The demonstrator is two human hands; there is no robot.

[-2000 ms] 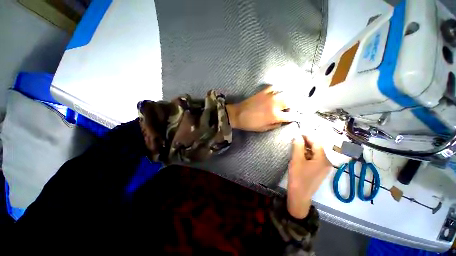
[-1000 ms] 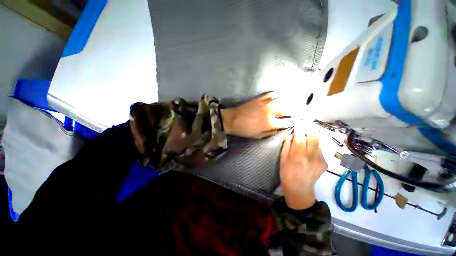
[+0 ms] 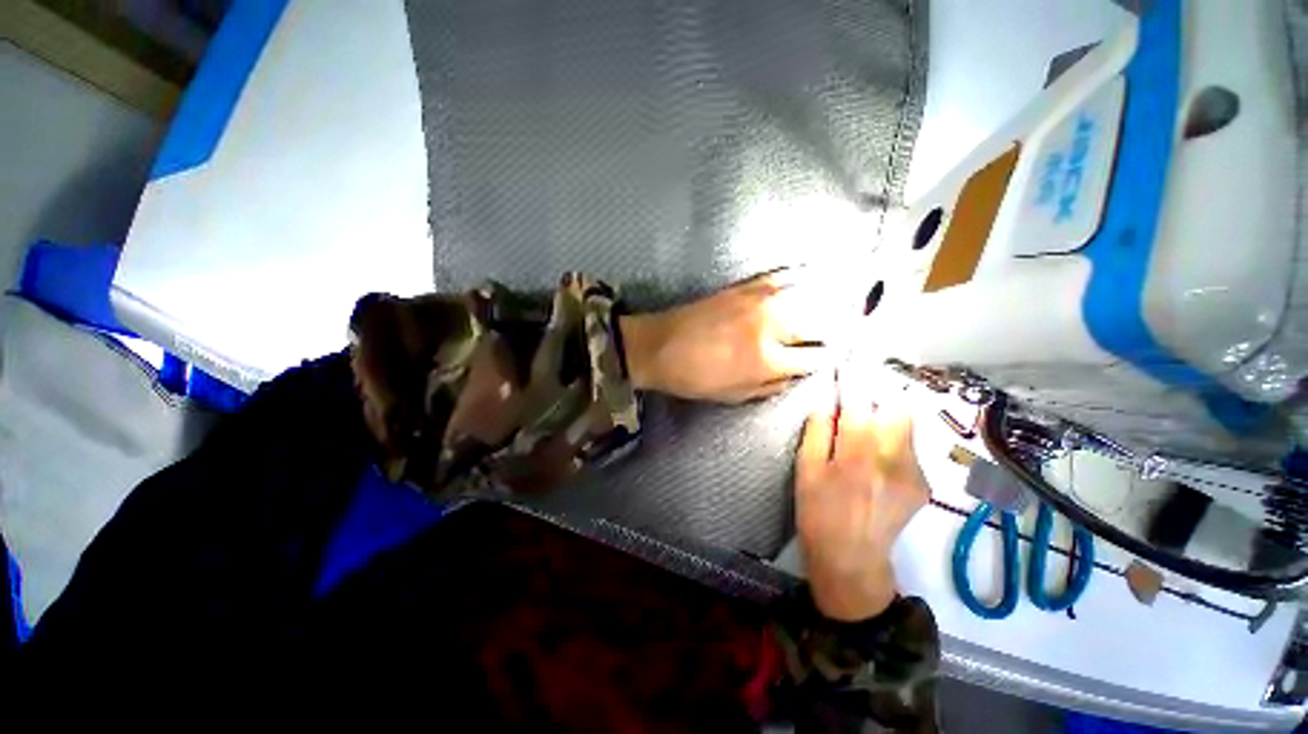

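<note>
A large grey fabric panel (image 3: 603,158) lies across the white table and runs under both hands. My left hand (image 3: 724,341) lies flat on the panel, its fingertips in the lamp glare beside the needle area. My right hand (image 3: 861,488) is just in front of the needle area, fingers close together on the panel's right edge. Glare hides its fingertips, so a grip on the cloth cannot be told. The white machine head (image 3: 1062,215) with blue bands stands at right. A narrow stitched line shows along the panel's right edge, behind the head. Glare hides the needle and presser foot.
Teal-handled scissors (image 3: 986,562) lie right of my right hand. A dark hose (image 3: 1069,519) curves beside the machine head. Grey fabric (image 3: 86,445) hangs over a blue bin (image 3: 69,280) at left. The white table's (image 3: 287,201) front edge runs below my sleeves.
The view has shifted slightly. My right hand's fingers have moved from raised and bent to flatter and closer together. My left hand stays on the panel near the needle area.
</note>
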